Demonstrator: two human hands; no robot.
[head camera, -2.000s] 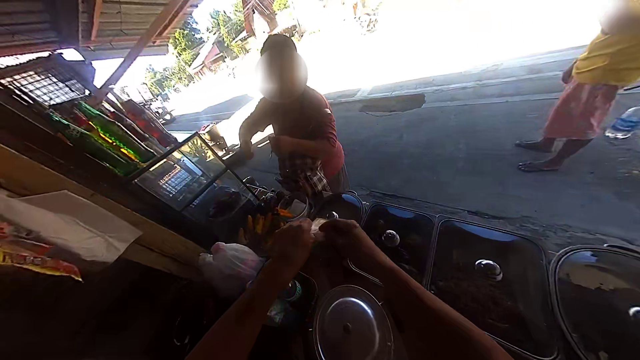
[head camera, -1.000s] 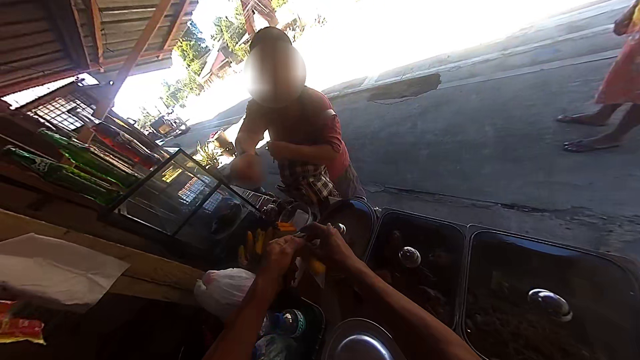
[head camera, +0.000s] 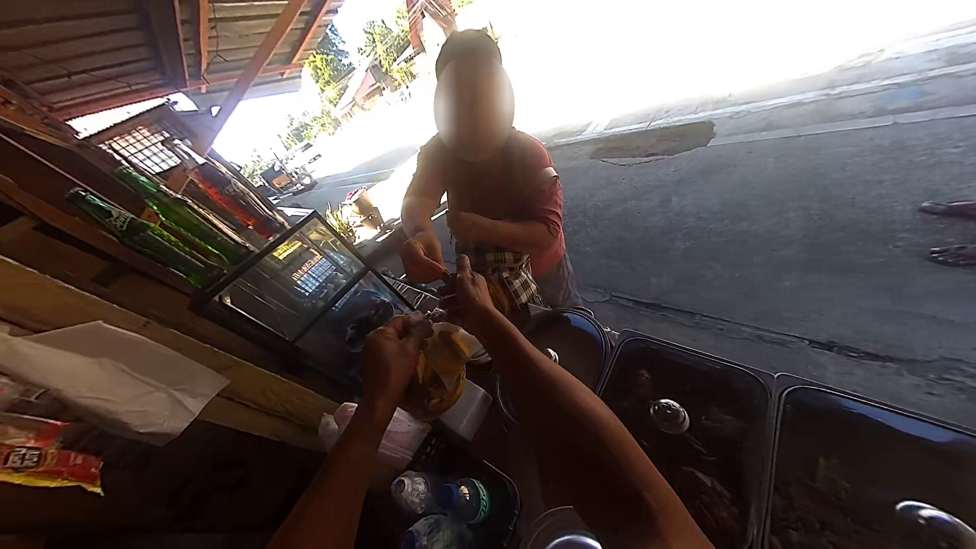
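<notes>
My left hand (head camera: 395, 357) grips the top of a clear plastic bag (head camera: 444, 366) with yellowish contents, which hangs just right of its fingers. My right hand (head camera: 469, 293) is stretched farther forward, close to the hand of a person (head camera: 492, 198) in a red top who stands across the counter. Between those two hands is something small and dark, too unclear to name. The fingers of my right hand are partly hidden, so its grip cannot be told. Below the bag stands a whitish plastic container (head camera: 467, 412).
Covered food trays (head camera: 690, 412) with knobbed lids line the right. A glass display case (head camera: 297, 282) and green glass bottles (head camera: 145, 236) stand at the left. Plastic bottles (head camera: 465, 499) lie in a dark basket below. A white sheet (head camera: 114, 374) covers part of the ledge.
My hands were close together; now my right hand reaches forward to the other person's hand, while my left holds up the bag. The person in the yellow top has passed mostly out of view.
</notes>
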